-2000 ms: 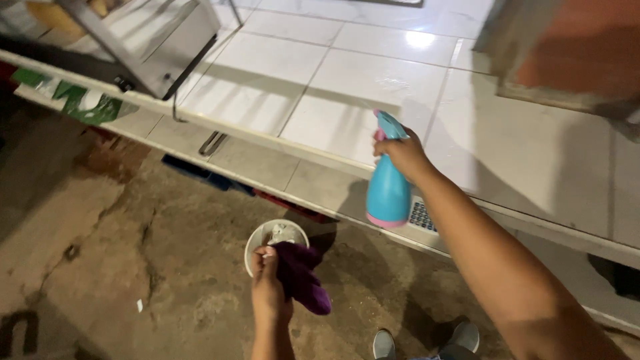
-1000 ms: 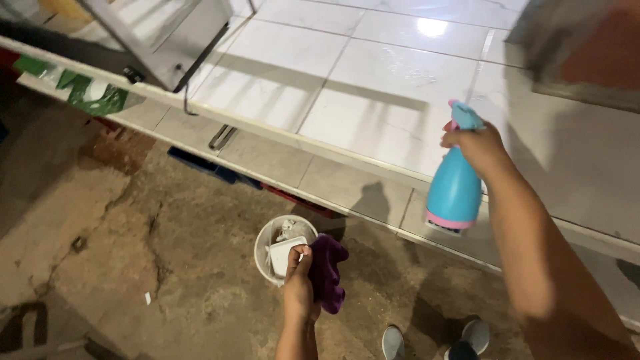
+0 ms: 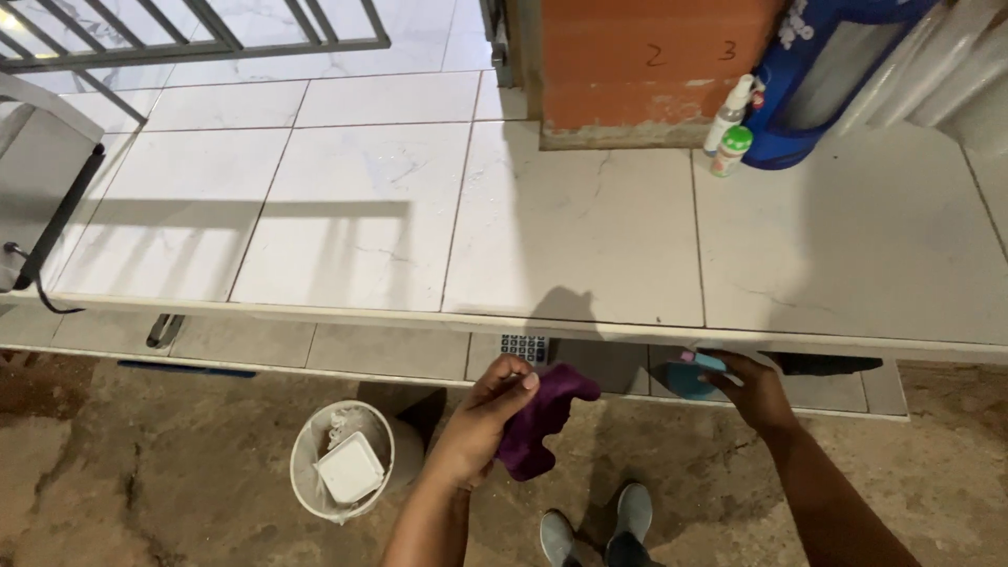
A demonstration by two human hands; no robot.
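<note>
A purple cloth (image 3: 543, 421) hangs from my left hand (image 3: 484, 417), pinched between thumb and fingers in front of the lower shelf. On the right, my right hand (image 3: 748, 386) is at the head of a blue spray bottle (image 3: 689, 382) with a pink nozzle; the bottle is at the lower shelf, partly under the counter edge. Whether my fingers still grip the bottle is hard to tell. Small wet drops show on the white tiled counter (image 3: 378, 189) above. A calculator (image 3: 524, 346) lies on the lower shelf, partly hidden by the counter's edge.
A white bucket (image 3: 299, 472) holding a white container stands on the floor. Metal bars (image 3: 197, 51) and a boxy appliance (image 3: 47, 173) are at the left. Two small bottles (image 3: 728, 134) and a blue package (image 3: 787, 142) stand by the orange pillar (image 3: 630, 71).
My right hand has brought the spray bottle from in front of the counter down to the lower shelf. The purple cloth has stayed in my left hand. The view has shifted right.
</note>
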